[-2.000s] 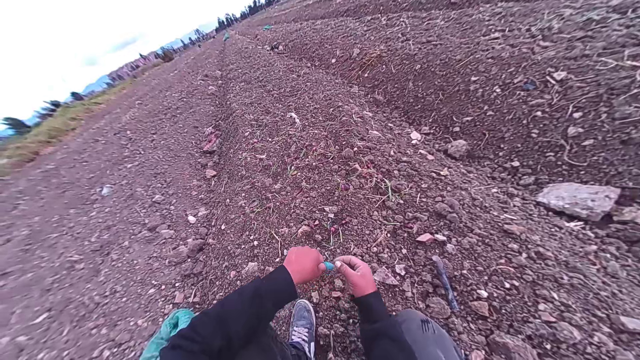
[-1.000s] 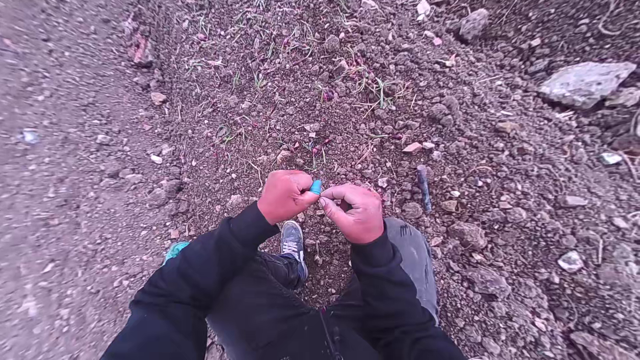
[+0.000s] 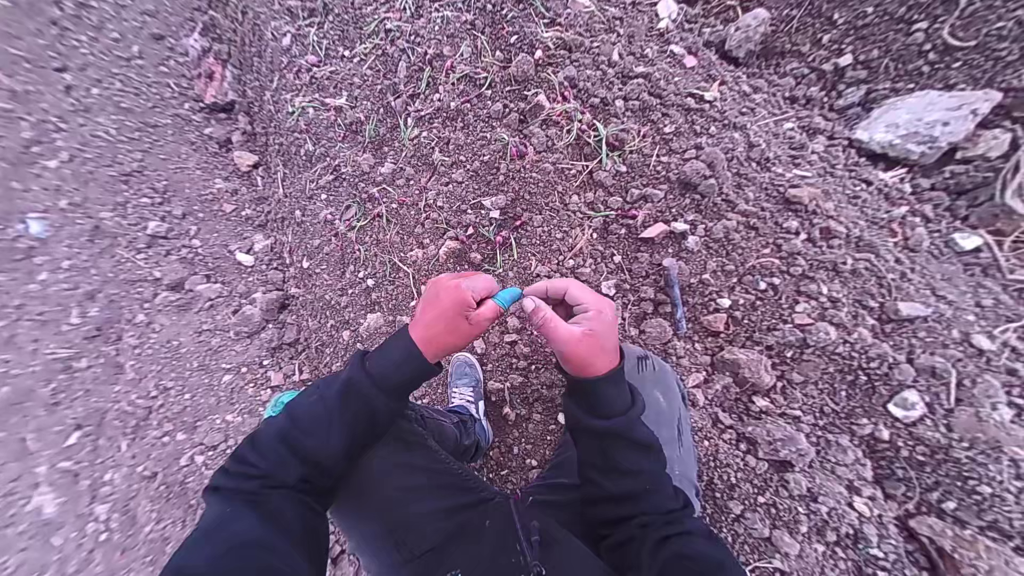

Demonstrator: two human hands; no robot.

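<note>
My left hand (image 3: 458, 313) is held above the soil with its fingers curled. A blue-green covering (image 3: 507, 298) wraps the tip of its thumb or a finger; which digit it is I cannot tell for sure. My right hand (image 3: 578, 324) meets it, thumb and index finger pinched at the tip of the covering, perhaps on a small dark end or thread. Just right of my right hand a dark, dirt-covered stick-like tool (image 3: 674, 296) lies on the soil. Small onion seedlings (image 3: 602, 142) with reddish bulbs and green leaves are scattered beyond my hands.
A large pale rock (image 3: 926, 124) lies at the upper right, with smaller stones around it. Another stone (image 3: 748, 34) is near the top. My shoe (image 3: 467, 390) rests on the soil below my hands. Green material (image 3: 279, 404) shows beside my left sleeve. A furrow runs along the left.
The view has tilted down from the field rows to the ground near my legs. My hands stay together at the blue-green covering throughout.
</note>
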